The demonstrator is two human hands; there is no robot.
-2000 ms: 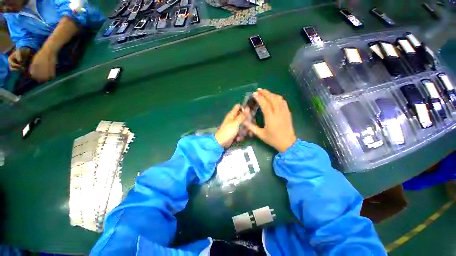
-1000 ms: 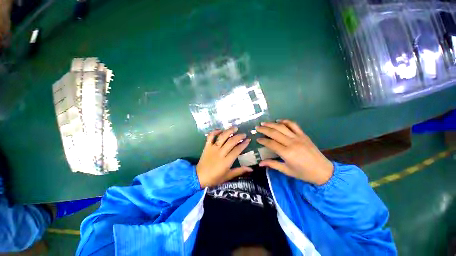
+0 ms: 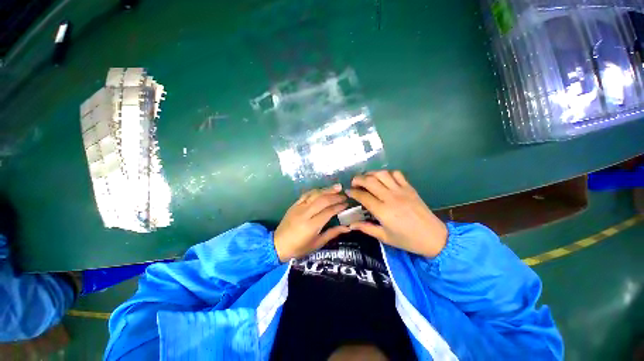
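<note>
A small pale silver-white adhesive piece [image 3: 352, 216] lies at the bench's near edge, between my two hands. My left hand [image 3: 311, 222] is bent over its left side, with fingertips close to it. My right hand [image 3: 400, 213] is over its right side, fingers bent and thumb below, covering part of it. The fingertips hide whether either hand pinches the piece. A clear, shiny release liner [image 3: 332, 147] lies flat just beyond my hands, with strong glare.
A thick stack of pale sticker sheets [image 3: 127, 151] lies at left. A clear blister tray [image 3: 558, 77] with dark phones is cut off at upper right. A phone [image 3: 62, 42] lies at upper left. Another person's blue sleeve [image 3: 28, 303] shows at lower left.
My hands moved from a phone above the liner down to the bench's near edge. Two adhesive pieces showed there before; my right hand now covers that right area. The view tilted down.
</note>
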